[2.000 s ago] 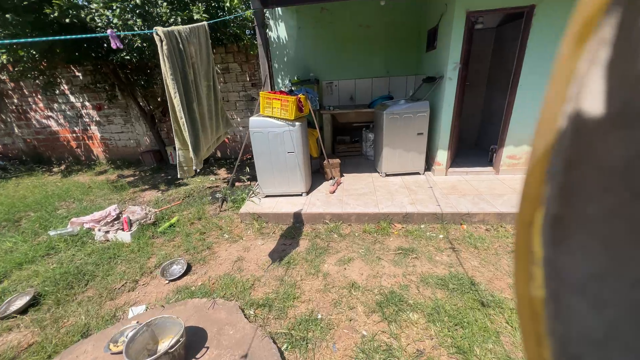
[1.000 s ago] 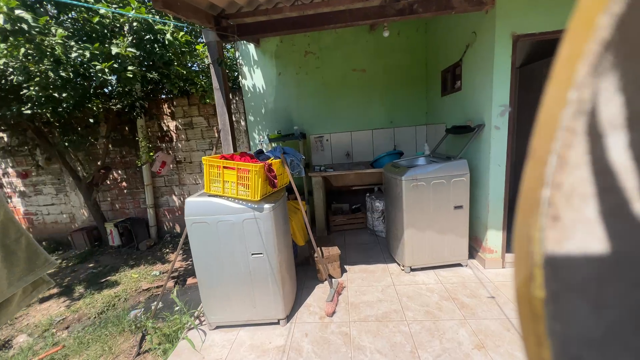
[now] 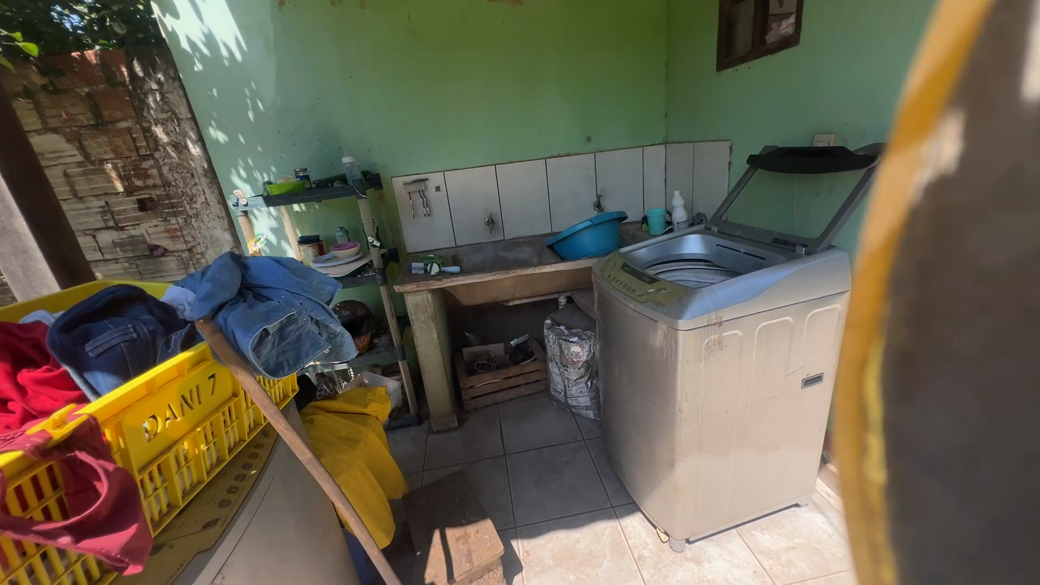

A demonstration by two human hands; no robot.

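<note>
Neither my left hand nor my right hand shows in the head view. A yellow plastic crate (image 3: pixel 175 422) full of clothes stands at the left on a washing machine (image 3: pixel 268 520). Blue denim clothing (image 3: pixel 280 313) hangs over its corner, and a red garment (image 3: pixel 89 496) droops over its side. A wooden pole (image 3: pixel 301 455) leans against the crate. On the right stands a top-loading washing machine (image 3: pixel 723 406) with its lid (image 3: pixel 812 195) raised. A blurred, yellow-edged thing (image 3: pixel 959 341) fills the right edge, close to the camera; what it is I cannot tell.
Behind are a concrete laundry sink (image 3: pixel 504 268) with a blue plastic basin (image 3: pixel 589 237), and a shelf rack (image 3: pixel 325 195) holding dishes. A wooden crate (image 3: pixel 504 378) and a sack (image 3: pixel 571 361) stand under the sink. A wooden block (image 3: pixel 455 528) and a yellow cloth (image 3: pixel 353 455) are low in front.
The view has moved forward from the grassy yard to the tiled area, close to the two washing machines. The hanging cloth and the metal bowls on the ground have left the view.
</note>
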